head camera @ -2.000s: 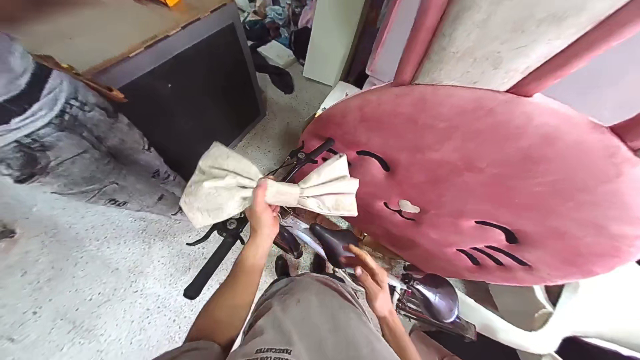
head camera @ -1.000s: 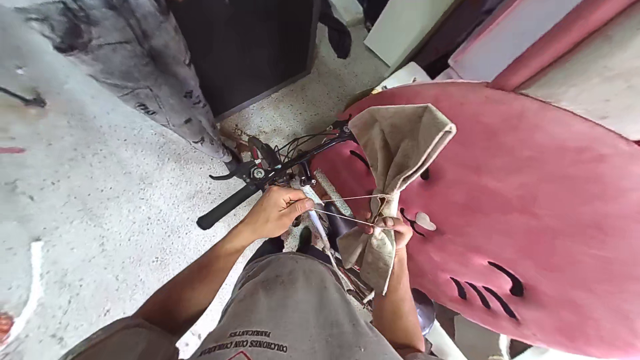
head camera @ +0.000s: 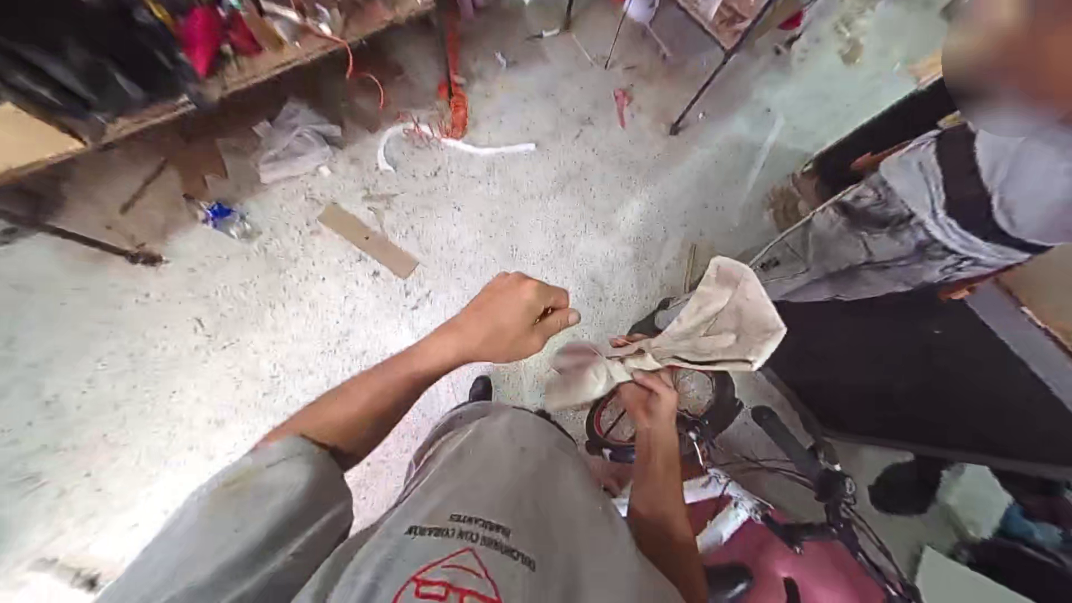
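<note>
A beige fabric bow (head camera: pixel 720 322) is pinched at its knotted middle by my right hand (head camera: pixel 653 394), with fingers above and below the knot. To the left of the bow, my left hand (head camera: pixel 519 318) is closed in a loose fist, thumb against the forefinger. It does not touch the bow's cloth; whether it holds a thread cannot be told. One loop of the bow points up and right, the other down and left, slightly blurred.
A bicycle (head camera: pixel 829 486) and a pink plush surface (head camera: pixel 779 553) lie at lower right. A person in grey jeans (head camera: pixel 854 234) stands at right by a black panel (head camera: pixel 913 377). A cardboard strip (head camera: pixel 368 240) and white strip (head camera: pixel 494 149) lie on the floor.
The view has swung far toward the floor on the left. One second ago a thread ran from my left hand to the bow; it cannot be made out now. The bow stays in my right hand.
</note>
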